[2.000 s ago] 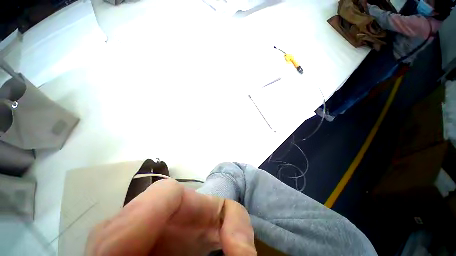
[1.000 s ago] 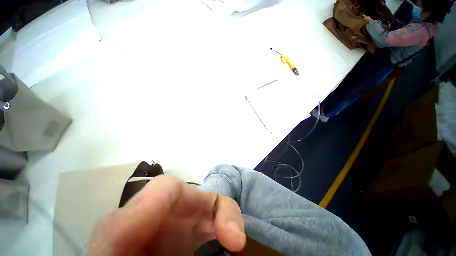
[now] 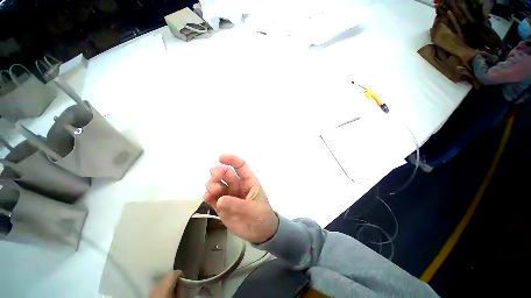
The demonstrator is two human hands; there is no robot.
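A taupe tote bag (image 3: 148, 241) lies on the white table in front of me, its dark opening toward me and a compartment wall visible inside. A looped handle (image 3: 240, 259) hangs across the opening. My left hand (image 3: 166, 285), cut off by the bottom edge, has its fingers on the bag's rim at the lower left of the opening. My right hand (image 3: 241, 198) is raised over the upper edge of the opening, fingers loosely curled and apart, with nothing visible in it. Its wrist hides part of the bag.
Several open tote bags (image 3: 99, 142) stand at the left. A stack of white sheets (image 3: 364, 148) and a yellow tool (image 3: 374, 98) with a pale hose lie at the right. Folded bags (image 3: 186, 24) lie at the far side. A person handles brown bags (image 3: 460, 41). An aisle has a yellow line (image 3: 477, 204).
My view has shifted, showing more of the standing bags. My right hand has moved up and away from the camera. The bag's opening and my left hand on its rim now show.
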